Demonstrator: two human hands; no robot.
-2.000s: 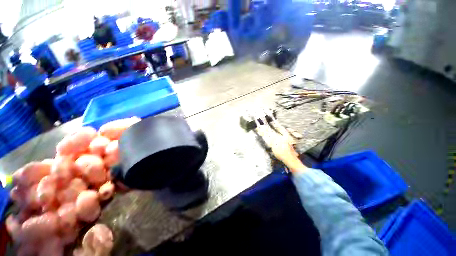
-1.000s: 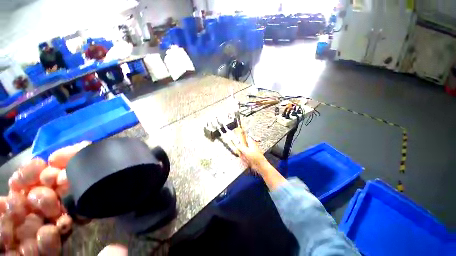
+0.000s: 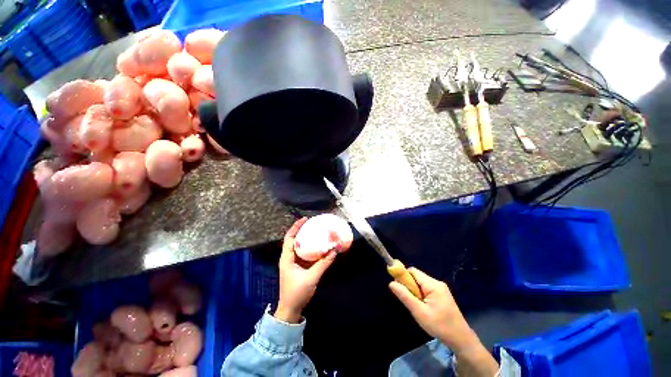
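My left hand (image 3: 298, 278) holds a rounded, glossy pink moulded part (image 3: 321, 237) at the near edge of the bench, below the black round unit. My right hand (image 3: 435, 305) grips the short yellow wooden handle of a hand tool (image 3: 370, 234). Its long silvery shaft points up and left, with the pale tip above and right of the pink part. The tip and the part appear apart. The far side of the pink part is hidden.
A black round unit (image 3: 283, 81) stands on the speckled bench (image 3: 390, 140). A pink pile (image 3: 132, 132) lies left. Two yellow-handled irons (image 3: 477, 129) rest in a dark stand (image 3: 441, 93). Blue crates hold pink parts (image 3: 136, 350) lower left; a blue crate (image 3: 566, 250) is at right.
The view has swung down and left. My right hand has come back from the iron stand and now holds a tool. My left hand has come into view with a pink part.
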